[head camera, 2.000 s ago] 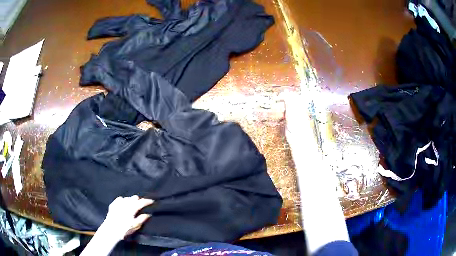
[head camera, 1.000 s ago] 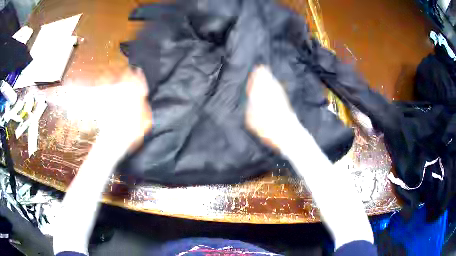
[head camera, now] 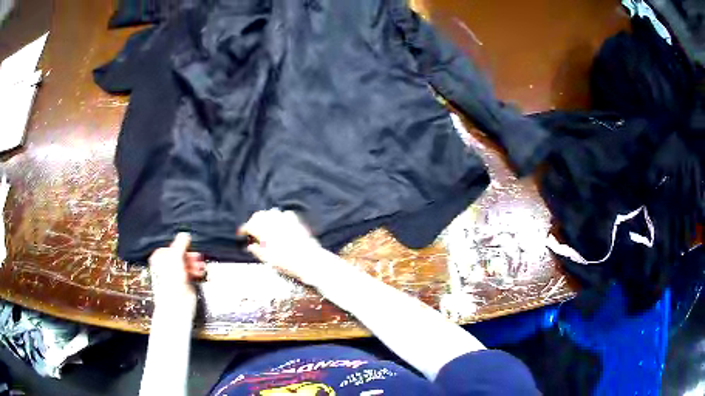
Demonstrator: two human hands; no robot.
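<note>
A black jacket (head camera: pixel 332 116) lies spread on the brown table, its shiny lining side up and its hem towards me. A sleeve stretches out to the right and reaches the black heap. My left hand (head camera: pixel 176 267) is at the hem's left part, thumb on the cloth edge and fingers below it. My right hand (head camera: pixel 280 241) pinches the hem a little further right. The jacket's top is cut off by the upper edge of the picture.
A second black garment heap (head camera: pixel 618 170) hangs over the right table edge with a whitish strip (head camera: pixel 611 240) on it. Below it stands a blue bin (head camera: pixel 630 340). White sheets (head camera: pixel 19 93) lie at the left of the table (head camera: pixel 69 232). Loose scraps (head camera: pixel 39 336) show below the left edge.
The jacket has been opened out from a bunched shape, its hem now towards me and a sleeve out to the right. Both hands have come to the hem, closer together.
</note>
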